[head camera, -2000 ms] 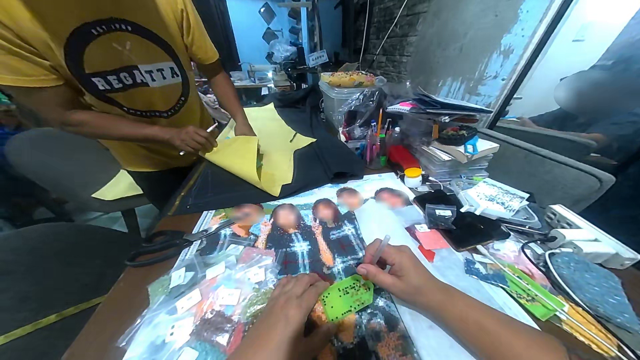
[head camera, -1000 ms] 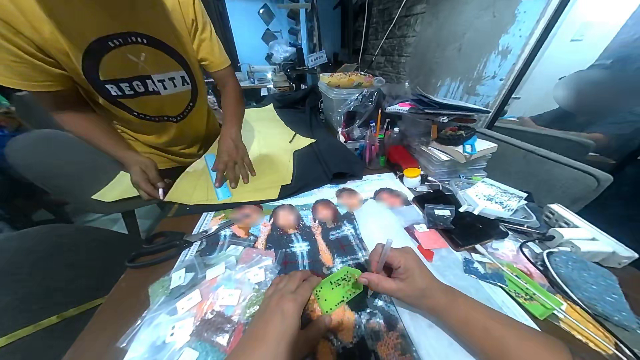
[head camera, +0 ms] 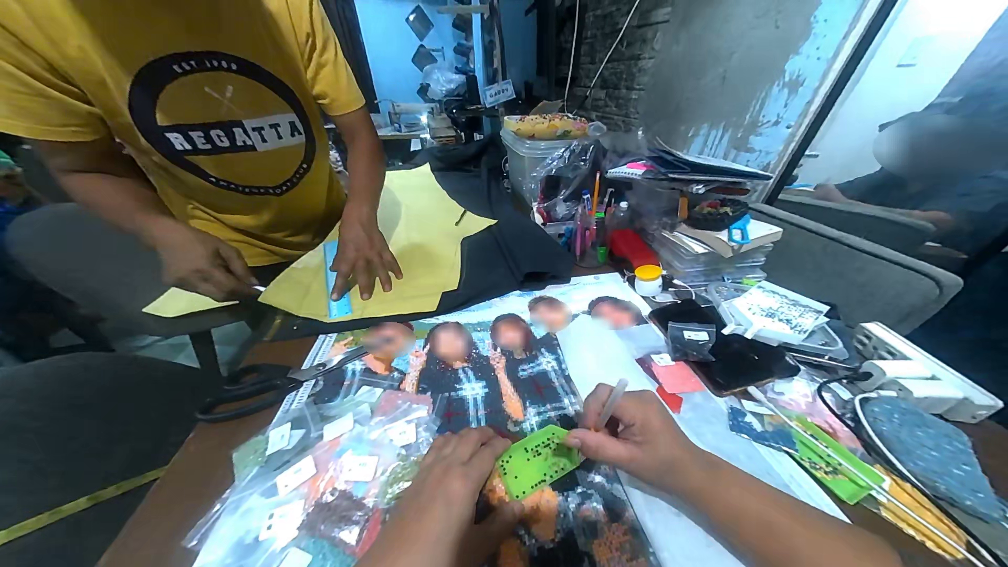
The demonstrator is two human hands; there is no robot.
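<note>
A diamond painting canvas (head camera: 472, 394) showing a group of people lies on the table before me. Over its lower part is a small green plastic tray (head camera: 539, 463) with dark beads scattered in it. My left hand (head camera: 465, 480) rests on the canvas at the tray's left edge, its thumb below; whether it grips the tray I cannot tell. A translucent applicator pen (head camera: 613, 403) is pinched between the thumb and fingers of my right hand (head camera: 630, 429), its tip hidden at the tray's right corner. Small bags of coloured beads (head camera: 339, 472) cover the canvas's left side.
Black-handled scissors (head camera: 276, 382) lie at the left. Across the table, a person in a yellow shirt presses a blue ruler (head camera: 334, 276) on yellow pattern paper (head camera: 417, 252) over black cloth. Phones (head camera: 744, 362), a white-and-yellow jar (head camera: 648, 280) and a power strip (head camera: 929, 374) stand right.
The other person has spread the lifted yellow paper flat and laid a blue ruler on it. The green tray has shifted slightly over the canvas; my hands stay close beside it.
</note>
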